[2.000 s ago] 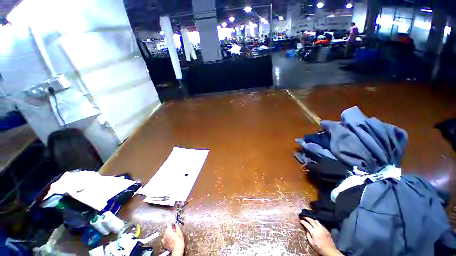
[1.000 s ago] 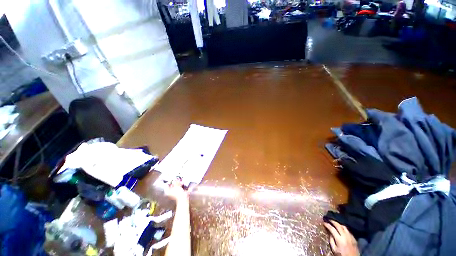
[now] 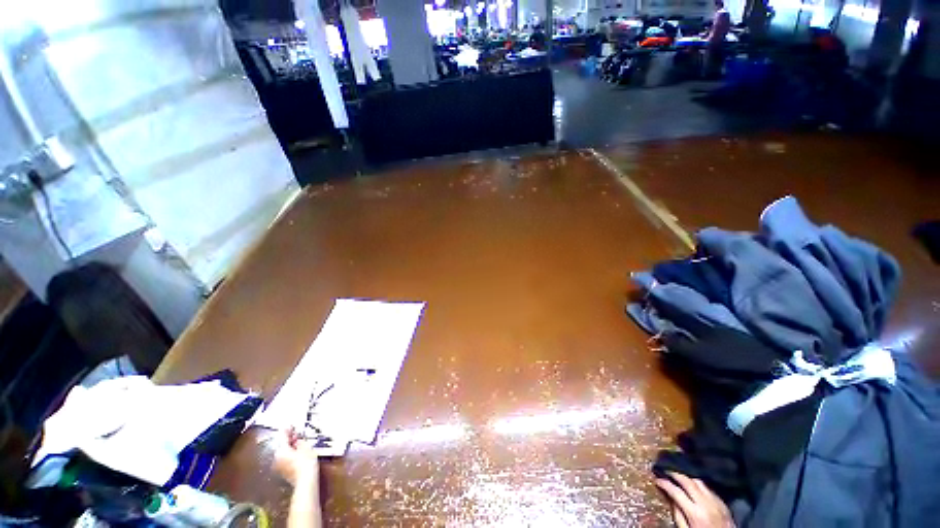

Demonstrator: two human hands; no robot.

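A white paper sheet (image 3: 356,356) lies on the brown table, with small dark marks or items on it. My left hand (image 3: 298,454) is at its lower left edge, closed on a small, thin dark tool (image 3: 317,415), possibly thread snips; the tool is over the paper. A blue-grey and black garment bundle (image 3: 814,299) stands at the right, tied round with a white strip (image 3: 814,387). My right hand (image 3: 698,502) is cut off by the bottom edge. Its fingers lie at the edge of the bundle's black cloth; its grip is unclear.
The worn brown table (image 3: 495,258) has a pale seam strip running towards the back. White cloth or paper (image 3: 129,418), dark cloth and cones crowd the left corner. A pale wall stands at the left. A black panel (image 3: 454,116) is beyond the table; a person is far back right.
My left hand has moved forward from the bare table onto the paper's lower edge, with the dark tool. My right hand stays by the black cloth. The view has shifted and tilted.
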